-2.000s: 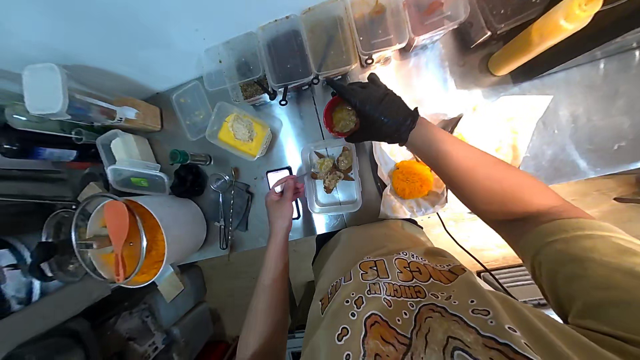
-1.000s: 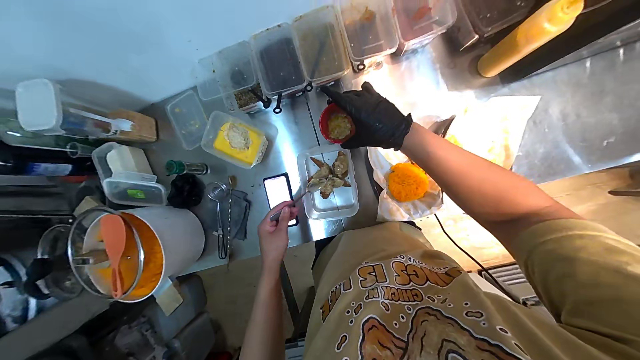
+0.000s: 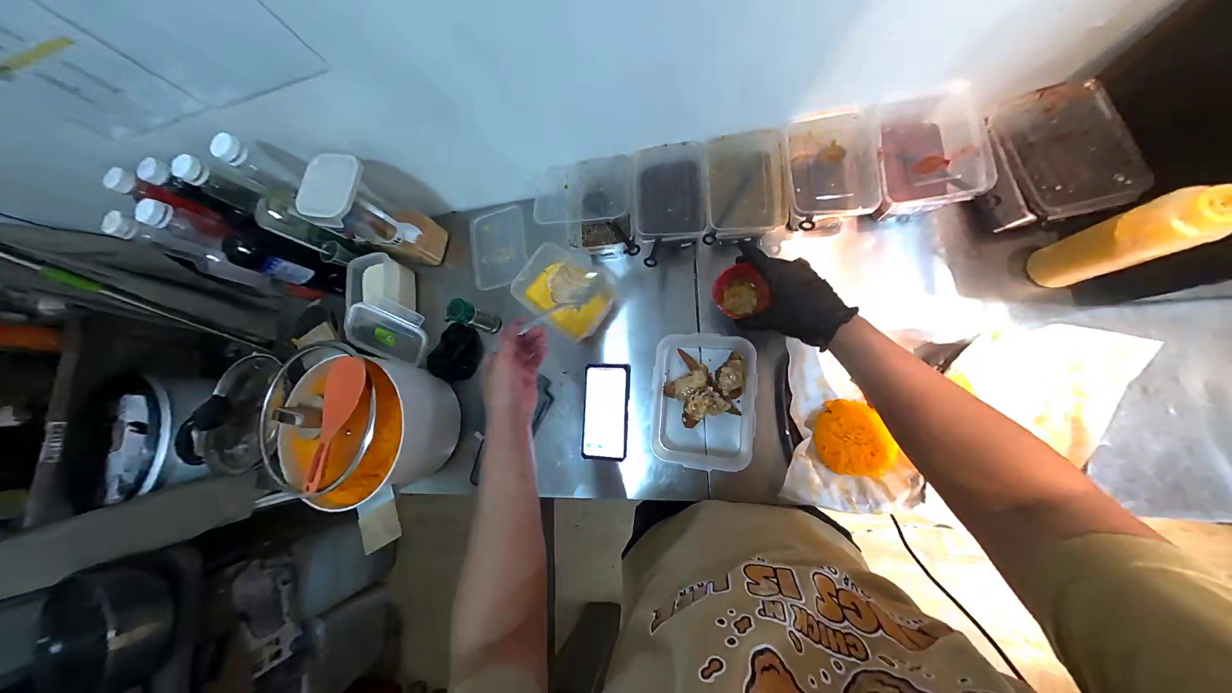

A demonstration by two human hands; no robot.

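Note:
My left hand (image 3: 517, 361), bare, grips the handle of a metal utensil, probably a spoon, whose far end (image 3: 568, 306) reaches into a plastic tub (image 3: 595, 313) of yellow food with a pale topping. In my right hand (image 3: 804, 294), which wears a black glove, is a small red cup (image 3: 741, 291) holding a greenish-brown chunky filling. Below the cup, a clear plastic container (image 3: 705, 452) holds several brown pointed food pieces (image 3: 707, 385) with a chunky topping. Between that container and my left forearm lies a phone (image 3: 605, 412) with its screen lit.
Lidded spice tubs (image 3: 671, 191) line the wall. A white pot (image 3: 428, 414) of orange food, with a glass lid and orange spatula (image 3: 337, 414), stands left. An orange mound (image 3: 854, 438) on paper lies right, below a yellow squeeze bottle (image 3: 1131, 236). Several bottles (image 3: 231, 188) stand back left.
My left hand has moved with the utensil from the food pieces in the clear container to the tub of yellow food. My right hand still holds the red cup.

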